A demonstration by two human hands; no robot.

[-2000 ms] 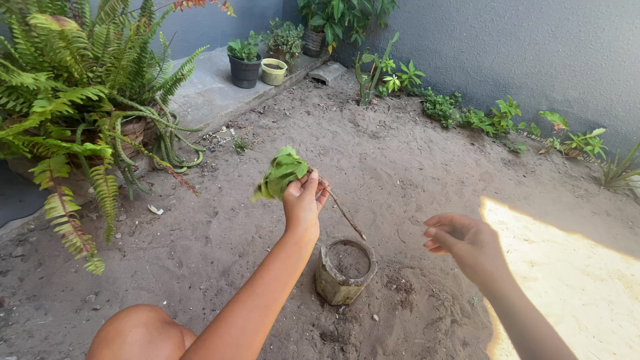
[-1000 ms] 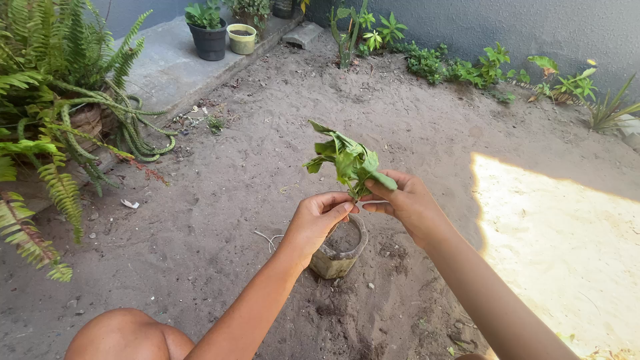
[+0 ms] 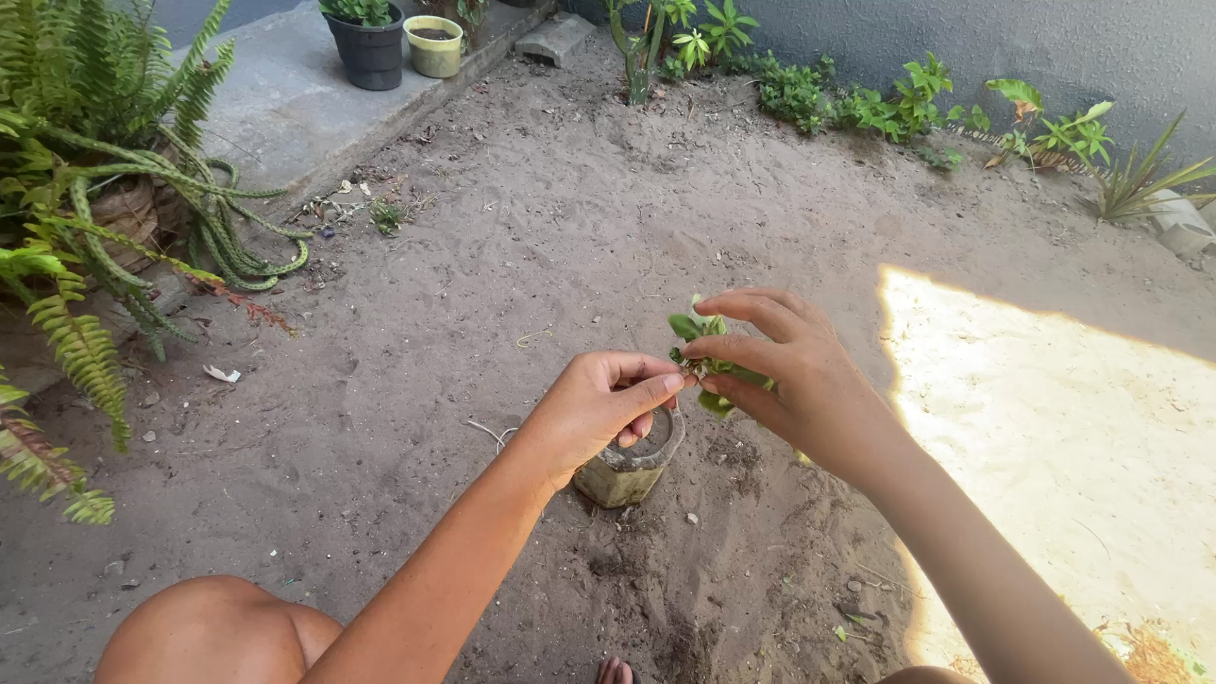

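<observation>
My left hand (image 3: 622, 404) pinches the base of a leafy green cutting (image 3: 708, 353) between thumb and index finger. On its right side, my right hand (image 3: 784, 366) has its fingertips around the same leaves and stem base, with the upper fingers spread. Below the hands stands a small faceted concrete pot (image 3: 622, 480) with soil inside, its rim partly hidden by my left hand. A pale string (image 3: 494, 435) lies on the ground at the pot's left. Whether the right fingertips press on the stem cannot be told.
Sandy ground (image 3: 475, 313) surrounds the pot. A fern (image 3: 85, 95) and trailing cactus stems (image 3: 223, 228) stand at left. A black pot (image 3: 368, 47) and a yellow pot (image 3: 434, 49) sit on a concrete ledge (image 3: 285, 104). Low plants (image 3: 883, 109) line the grey wall.
My right hand, empty and away from the cutting two seconds ago, is now at its leaves. The cutting, upright above the pot a second ago, now tips to the right. The view has shifted.
</observation>
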